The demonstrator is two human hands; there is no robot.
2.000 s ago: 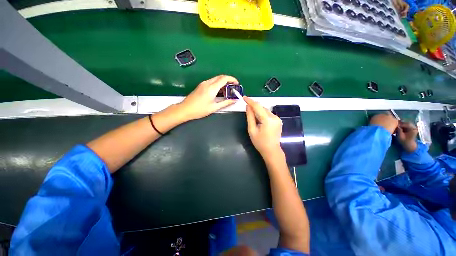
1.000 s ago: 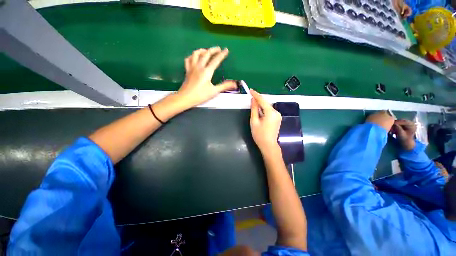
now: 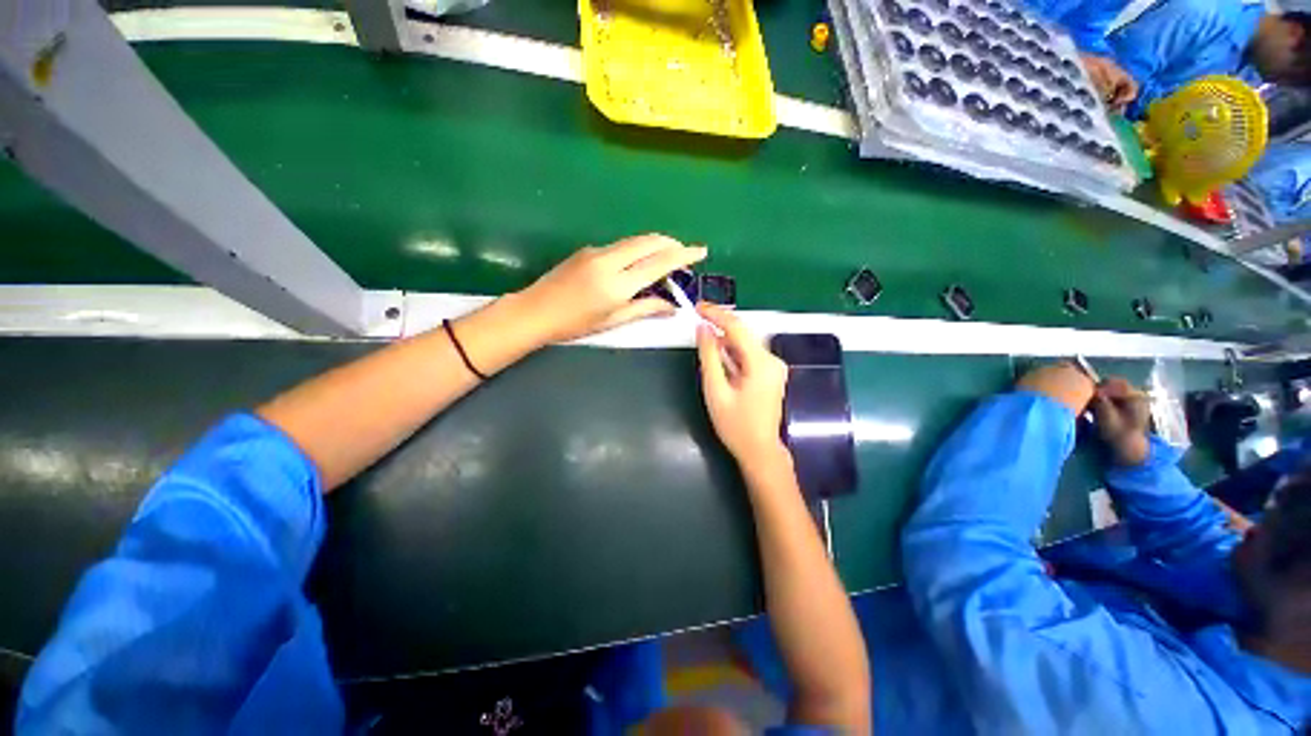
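My left hand [image 3: 611, 292] is over the white rail, its fingers curled around a small dark watch housing [image 3: 686, 278], which they partly cover. My right hand [image 3: 742, 377] grips a thin white stick [image 3: 680, 298] like a pen. The upper end of the stick meets the held housing; its exact tip is too small to make out. Another housing [image 3: 718, 291] sits at the belt's near edge, just right of the held one.
More housings [image 3: 863, 285] lie spaced along the green belt [image 3: 475, 173]. A black phone-like slab [image 3: 818, 417] lies right of my right hand. A grey post [image 3: 187, 180] rises at left. A yellow tray [image 3: 676, 79] and blister tray [image 3: 978, 86] are across the belt. A worker's blue sleeve [image 3: 978, 489] is at right.
My left hand was around a housing, then spread open over the belt, and is now closed around a housing again. My right hand keeps the stick. The view has shifted slightly.
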